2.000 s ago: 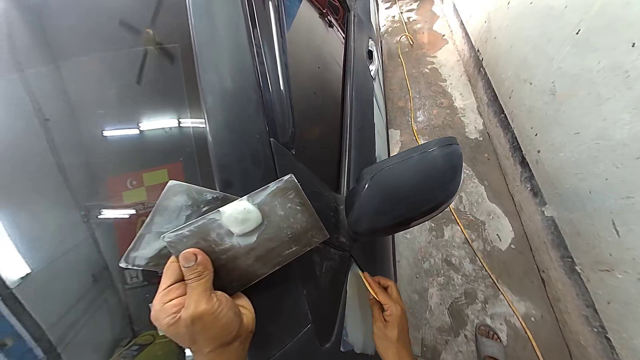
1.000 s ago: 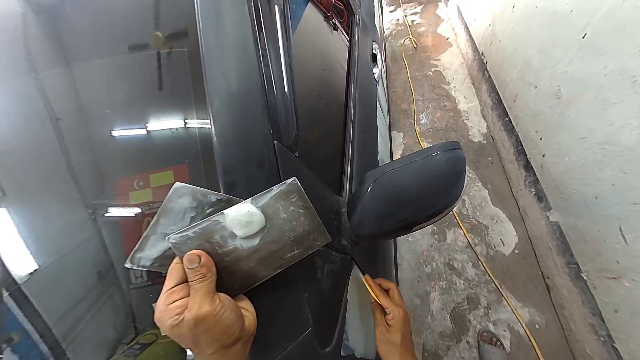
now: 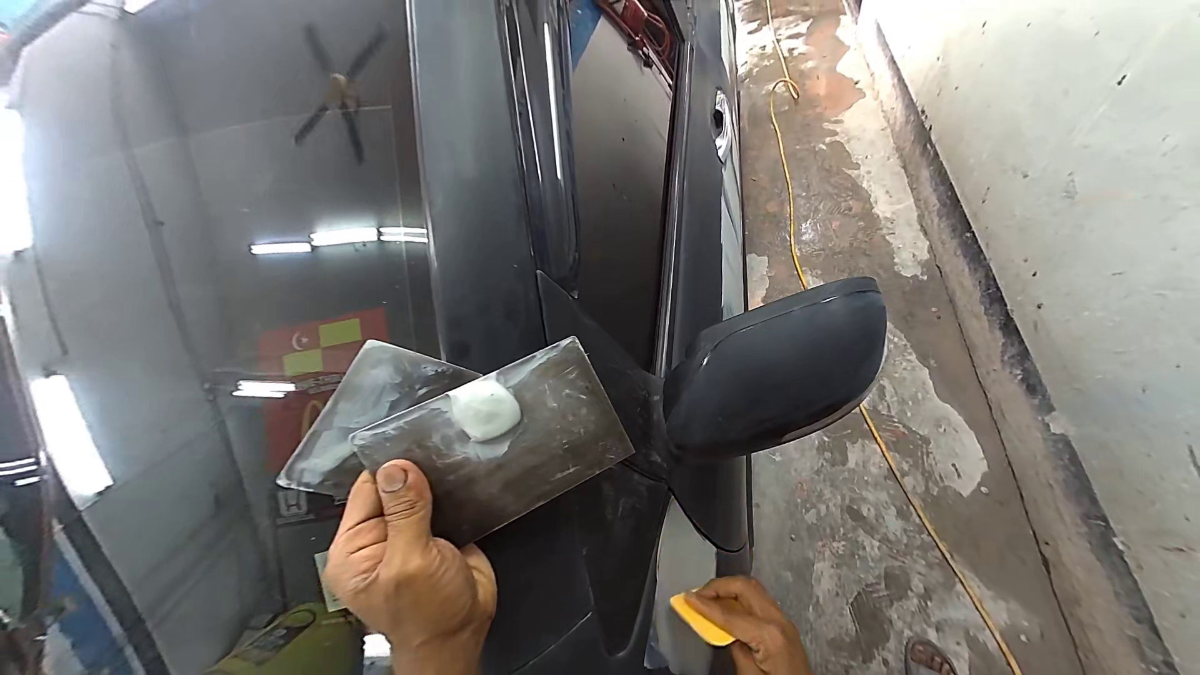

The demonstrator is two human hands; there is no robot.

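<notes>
My left hand (image 3: 412, 562) grips two thin flat plates, the thumb on top at the lower left corner. The front plate (image 3: 534, 469) carries a pale lump of putty-like paste (image 3: 486, 409) near its upper edge; the rear plate (image 3: 361, 422) is smeared with whitish residue. My right hand (image 3: 750, 623) holds a yellow spreader (image 3: 701, 621) over the car's side, beside a pale grey patch (image 3: 686, 553) on the dark bodywork. Above that patch the dark side mirror (image 3: 778, 366) sticks out. The spreader's lower part is hidden by my fingers.
The windshield (image 3: 234, 187) fills the left, reflecting a fan and lights. Right of the car, a yellow cable (image 3: 923, 525) runs along the stained concrete floor (image 3: 825, 525) below a pale wall (image 3: 1078, 187). A sandalled foot (image 3: 928, 656) shows at the bottom edge.
My right hand has moved down from just below the mirror's base, and the yellow spreader now shows its broad face instead of a thin edge. The left hand keeps its hold on the plates.
</notes>
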